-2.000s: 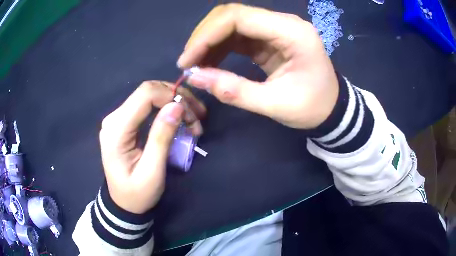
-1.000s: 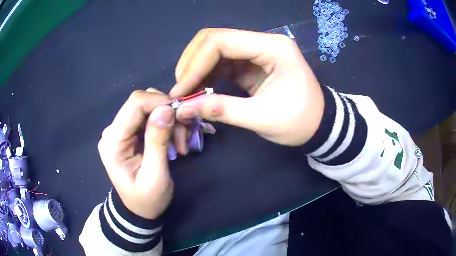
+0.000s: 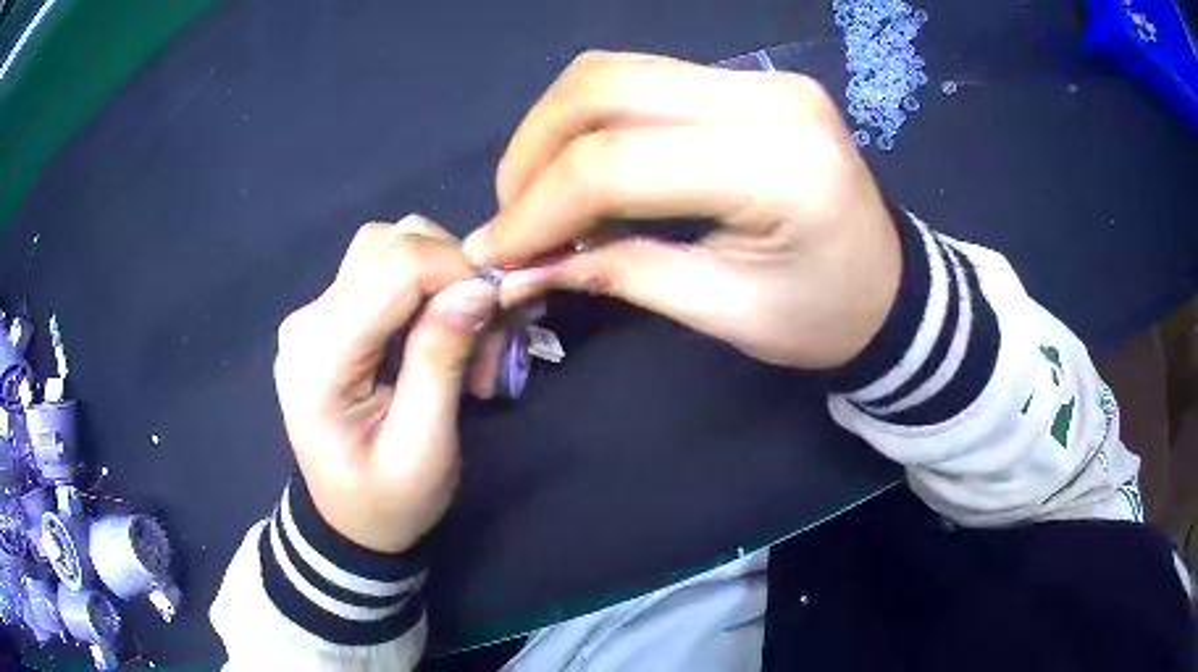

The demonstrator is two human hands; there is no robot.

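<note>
My left hand point(image 3: 381, 381) is closed around a lilac round housing point(image 3: 515, 364), which is mostly hidden by the fingers. A small white tag point(image 3: 544, 344) sticks out of the housing to the right. My right hand point(image 3: 709, 210) pinches at the tip of my left thumb and index finger, where a tiny bluish piece point(image 3: 491, 276) shows between the fingertips. It looks like a small clear ring, but is too small to be sure. A bit of red lead shows under the right fingers; the rest is hidden.
A loose pile of small clear rings point(image 3: 880, 72) lies at the upper right, with a clear bag point(image 3: 752, 61) partly behind my right hand. A bright blue bag point(image 3: 1156, 53) is at the far right edge. A pile of housings point(image 3: 129, 554) with leads lies at the left.
My right fingers first held the lead end above the left hand, then came down to the left fingertips. The lead's white connector, visible a second ago, is now mostly covered.
</note>
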